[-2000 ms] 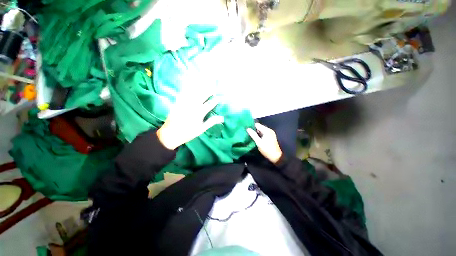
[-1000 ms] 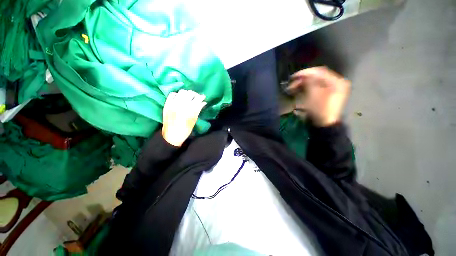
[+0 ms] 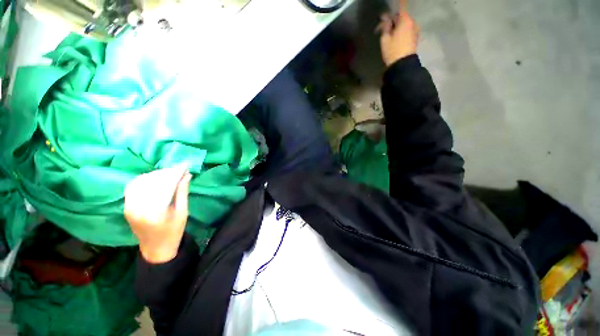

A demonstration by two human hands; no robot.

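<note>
A bright green garment piece [image 3: 99, 125] lies bunched over the front edge of the white table and beside my lap, partly washed out by glare. My left hand [image 3: 158, 210] pinches a strip or edge of the green cloth between thumb and fingers at the near side of the heap. My right hand [image 3: 400, 38] is stretched out at the top right beyond the table edge. It shows small, with a finger extended and nothing seen in it. The black scissors [image 3: 324, 5] show only as part of a handle loop at the top edge.
The sewing machine's metal parts [image 3: 108, 20] are at the top left. The white table [image 3: 217, 52] has a slanting front edge. Darker green cloth [image 3: 79, 302] hangs over a dark red chair [image 3: 62, 270] at lower left. More green cloth [image 3: 365, 157] lies below the table. Colourful packaging [image 3: 562, 289] is at lower right.
The view has shifted and turned. My right hand has let go of the cloth and moved away to the upper right. My left hand now pinches a raised bit of cloth at the near side.
</note>
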